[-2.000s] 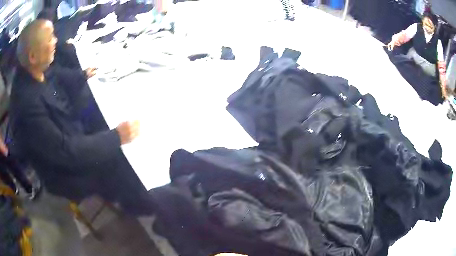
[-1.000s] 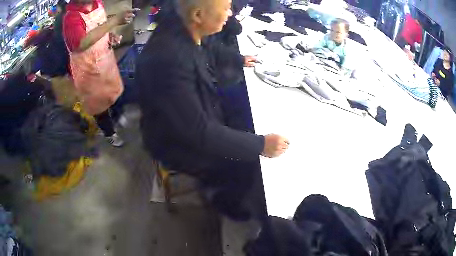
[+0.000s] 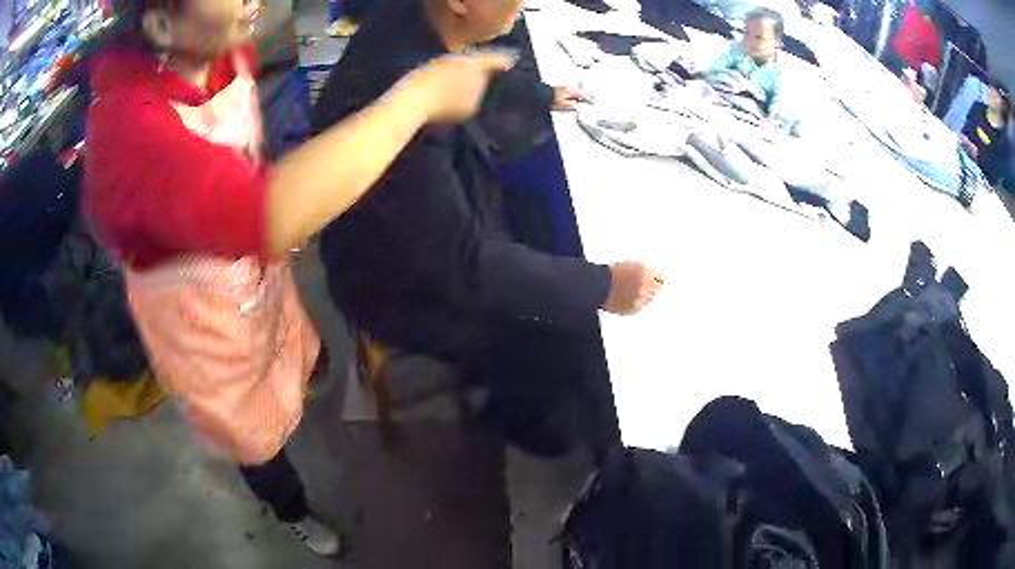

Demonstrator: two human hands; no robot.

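Neither of my hands is in the picture. A heap of black garments (image 3: pixel 779 489) lies nearest to me on the white table (image 3: pixel 735 333), at the lower right. Part of it is cut off by the bottom and right edges. Two strap-like or sleeve-like ends stick up at its far side. Light grey garments with black parts (image 3: pixel 712 145) lie loose farther along the table.
A person in a red top and pink apron (image 3: pixel 217 322) stands at the left, one arm stretched across. A person in dark clothes (image 3: pixel 445 233) sits at the table edge, a fist on it. A baby (image 3: pixel 757 61) is behind the grey garments. Yellow cloth (image 3: pixel 117 402) lies on the floor.
The view has turned left, so the black heap now sits lower right. The person in the apron has come much closer and stretches an arm towards the seated person.
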